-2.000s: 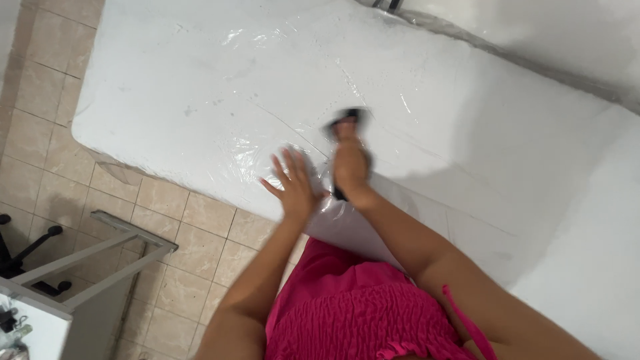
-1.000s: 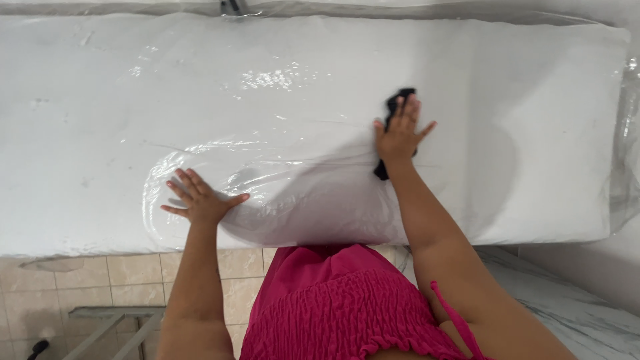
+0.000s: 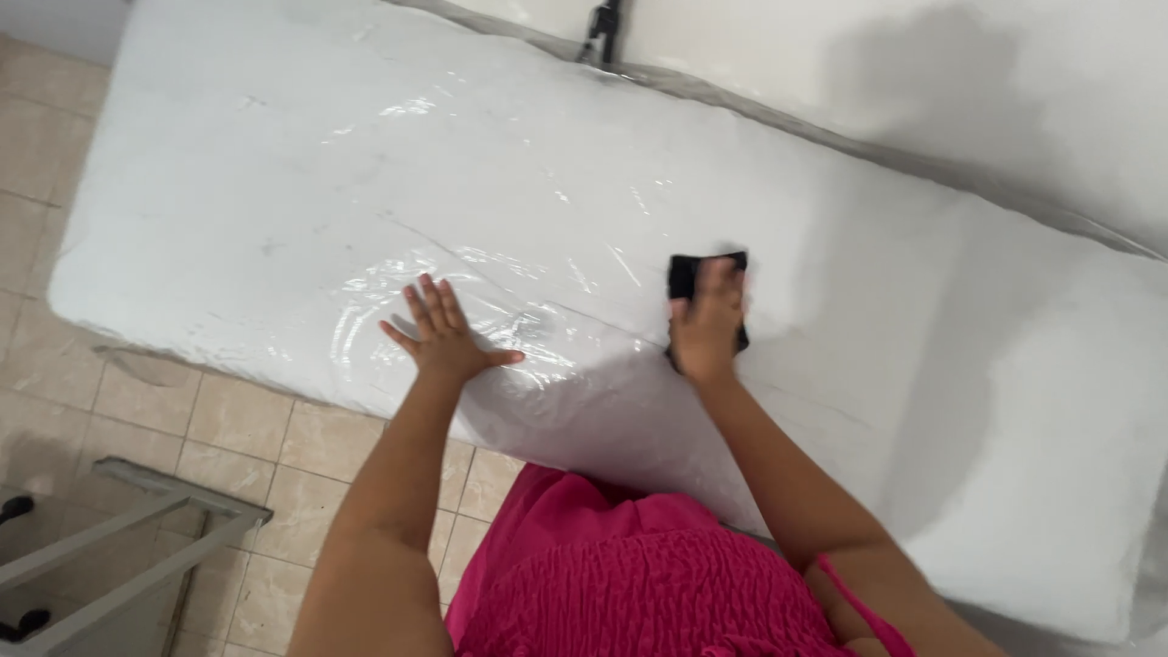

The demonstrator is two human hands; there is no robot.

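A white mattress or padded bed top (image 3: pixel 301 155) under clear plastic film stretches across the view. My left hand (image 3: pixel 443 333) rests on the film near the close edge, palm down, fingers spread and holding nothing. To its right, my right hand (image 3: pixel 712 319) presses on a black cloth (image 3: pixel 684 276), which sticks out past the fingers at the top and on both sides. Creases and bright reflections show in the film around my left hand.
A grey metal frame (image 3: pixel 182 497) stands on the tiled floor (image 3: pixel 146 399) at lower left, near black casters (image 3: pixel 23 623). A black clamp-like fitting (image 3: pixel 602 35) is at the far edge of the padded top, beside a white wall or panel (image 3: pixel 776 55).
Across the frames my right hand stays with the black cloth while its place on the film shifts. My left hand, blurred at first, lies flat on the film. The view has turned.
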